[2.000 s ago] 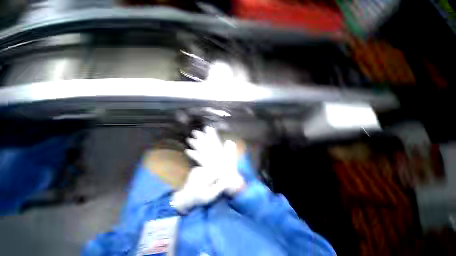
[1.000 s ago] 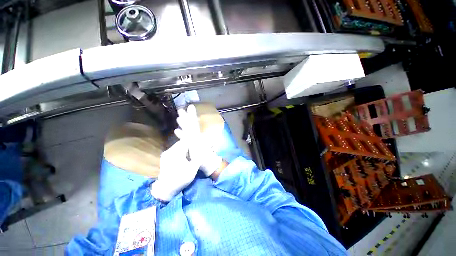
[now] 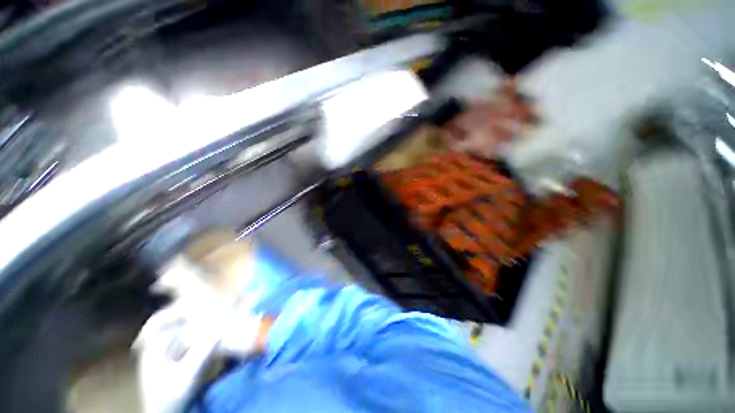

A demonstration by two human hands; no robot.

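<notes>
Both hands wear white gloves and are close together low over my lap, at the lower left of the head view. They are blurred. My left hand point(image 3: 165, 355) is the lower, outer one. My right hand point(image 3: 226, 319) lies against it, with the blue sleeve running off to the right. No held object shows, and the finger positions cannot be told. To the right of my knees, a black tote point(image 3: 379, 242) at floor level holds a heap of orange plates point(image 3: 459, 210) with rectangular openings.
The conveyor's bright rail point(image 3: 89, 181) curves across the upper left, with a white box point(image 3: 367, 113) fixed to its outer side. A long grey object point(image 3: 673, 282) stands at the right. Yellow-black floor tape point(image 3: 548, 327) runs beside the tote. A dark area lies at the top.
The view has swung right and blurred. The hands, tote and white box now appear further left, the hands also lower. The grey object has come in at the right. The hands stay together.
</notes>
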